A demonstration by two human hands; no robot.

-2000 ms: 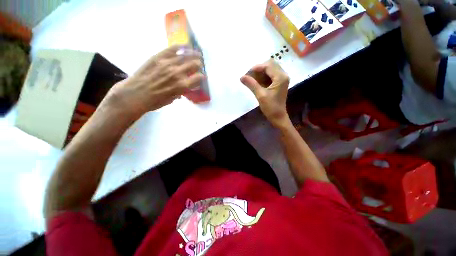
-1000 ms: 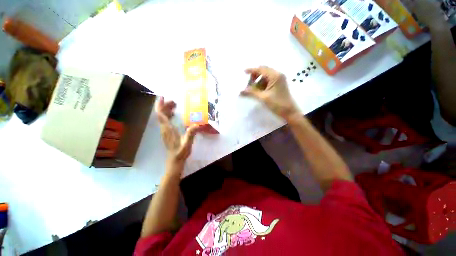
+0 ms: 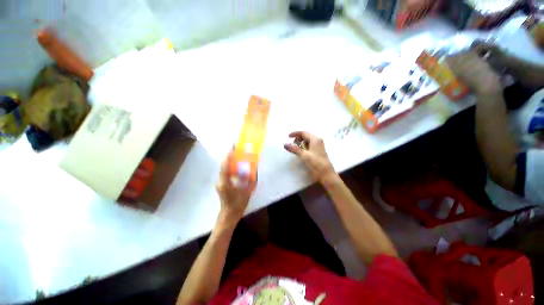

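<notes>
An orange-yellow retail box [image 3: 255,128] stands out from my left hand [image 3: 234,189], which holds it by its near end over the white table. My right hand [image 3: 310,156] is to the right of the box and apart from it. Its fingers are curled, with something small and dark at the fingertips, too blurred to name. Tiny dark dots [image 3: 347,128] lie on the table beyond my right hand. The brown shipping carton [image 3: 107,153] lies to the left with its open end facing right, and orange boxes [image 3: 139,177] show inside.
Several orange-and-white retail boxes [image 3: 391,86] lie at the right. A co-worker's hand [image 3: 475,72] is on a box beside them. A brown cloth bundle [image 3: 58,102] and an orange cylinder [image 3: 65,53] are at the far left. Red plastic stools [image 3: 477,275] stand below the table.
My left hand has closed on the near end of the retail box, which now tilts right. My right hand stays curled beside it. The view has shifted, showing more of the table's far side.
</notes>
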